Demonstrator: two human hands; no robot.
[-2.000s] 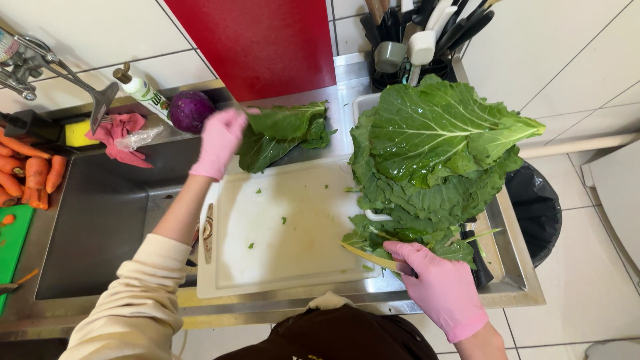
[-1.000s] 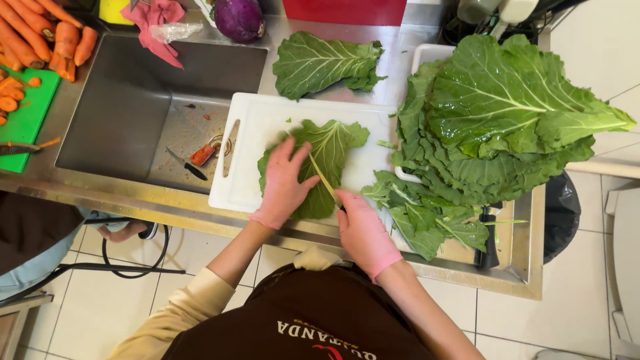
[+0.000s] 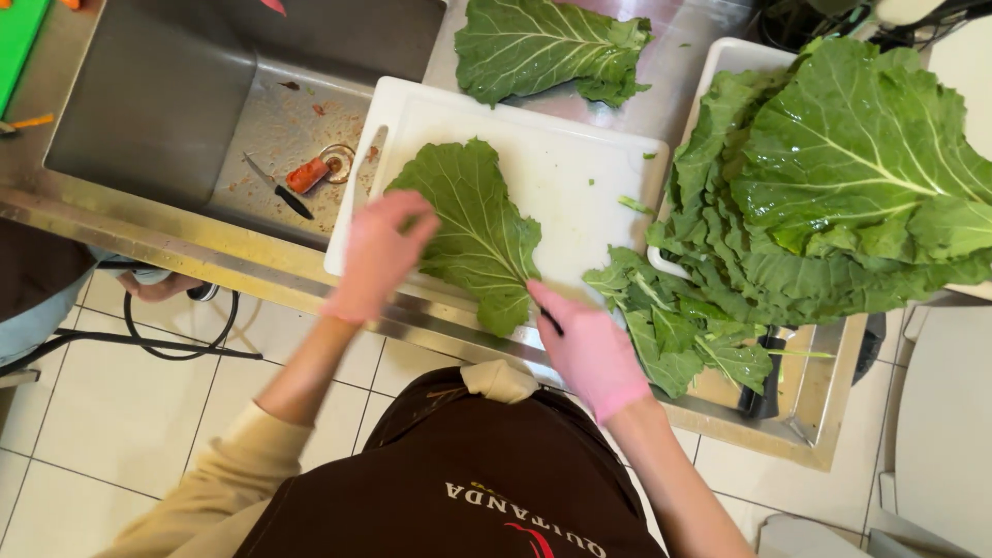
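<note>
A collard green leaf (image 3: 480, 225) lies on the white cutting board (image 3: 573, 155), its stem end toward me. My left hand (image 3: 387, 244), pink-gloved and slightly blurred, is over the leaf's left edge; a grip on it cannot be made out. In my pink-gloved right hand (image 3: 585, 341) is a dark-handled knife (image 3: 551, 321), at the stem end; its blade is hidden. Behind the board lies another large leaf (image 3: 542, 46). Many wet leaves (image 3: 852, 155) are heaped on a white tray (image 3: 717, 58) at right, with trimmed leaf pieces (image 3: 674, 333) in front.
Left of the board is a steel sink (image 3: 155, 101) holding a small knife (image 3: 287, 198) and a reddish piece (image 3: 308, 176) by the drain. A black-handled utensil (image 3: 763, 380) lies at the right front corner. Part of another person (image 3: 39, 287) shows at far left. A green board (image 3: 19, 46) is at upper left.
The leaf has moved left on the board. My left hand has shifted from the middle of the leaf to its left edge. The view now sits closer over the board.
</note>
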